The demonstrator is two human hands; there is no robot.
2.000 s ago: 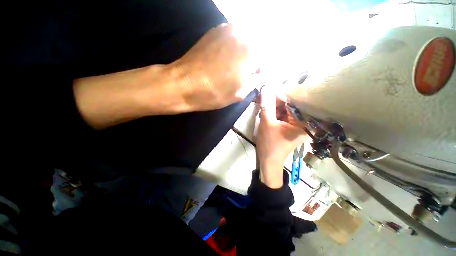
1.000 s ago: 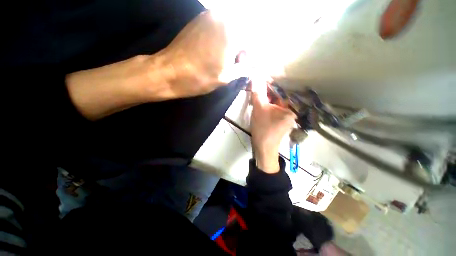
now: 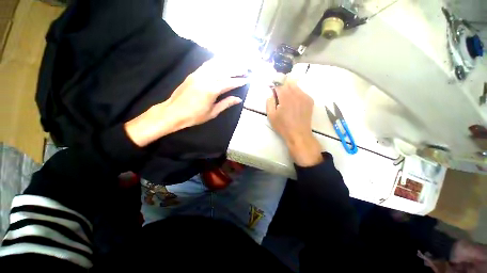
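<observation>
The black garment [image 3: 123,64] lies over the left of the machine table and hangs off its front edge. My left hand [image 3: 195,96] rests palm down on the garment, thumb apart from the fingers; its fingertips blur into the lamp glare. My right hand [image 3: 291,112] is at the right of the needle area [image 3: 269,69], fingers curled down; glare and the hand itself hide what its fingertips touch. The off-white sewing machine head [image 3: 395,58] is at the upper right. The presser foot and the seam cannot be made out.
Blue-handled thread snips [image 3: 344,133] lie on the white table [image 3: 261,144], right of my right hand. Metal fittings [image 3: 432,154] stand at the table's right end. Cardboard [image 3: 24,69] is at the far left. Another person's hand [image 3: 470,253] shows at the lower right.
The view has shifted, showing more garment, table and snips. My left hand has gone from a closed fist to lying flatter on the garment. My right fingers have drawn back and curled.
</observation>
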